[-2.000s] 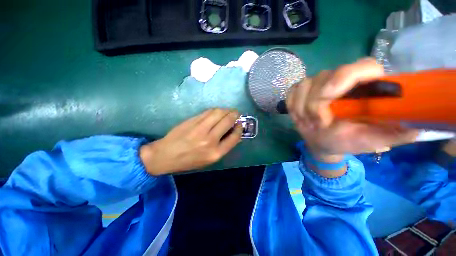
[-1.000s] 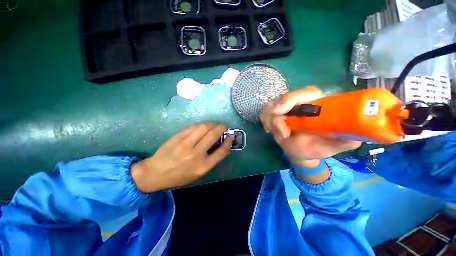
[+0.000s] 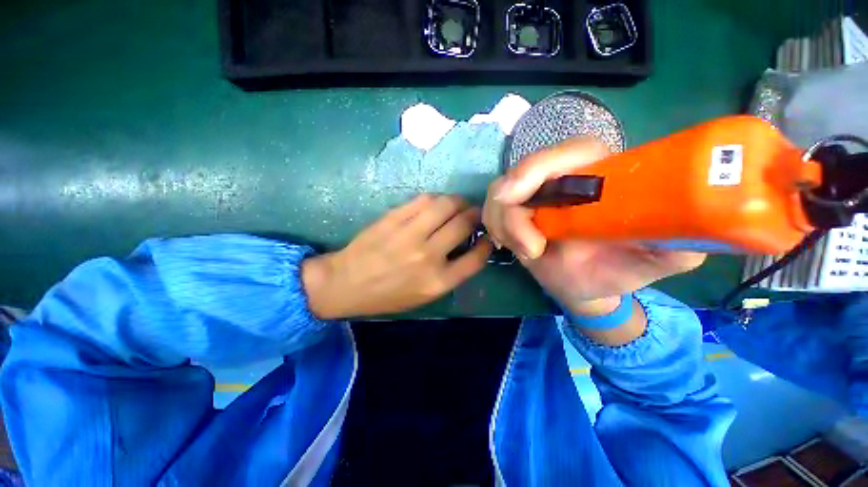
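Note:
My right hand (image 3: 562, 228) is closed around the orange electric screwdriver (image 3: 676, 185). Its front end points left and down over the watch case; the bit is hidden by my fingers. My left hand (image 3: 404, 257) lies palm down on the mat, with thumb and fingertips at the left side of the watch case (image 3: 502, 253). The case lies on the mat, mostly covered by both hands. The round screw dish (image 3: 569, 122) sits just behind my right hand, partly hidden by it, with loose silver screws on it.
A black foam tray (image 3: 381, 68) with several watch cases is at the top. The green mat (image 3: 133, 171) has a torn white and pale blue patch (image 3: 428, 126). A clear plastic bag (image 3: 823, 100), paper stack (image 3: 847, 257) and black cord are at right. Another person's blue sleeve (image 3: 809, 347) shows at lower right.
The screwdriver has moved left from the dish until its front end is over the case beside my left fingertips. My left hand stays at the case. The camera view has also shifted.

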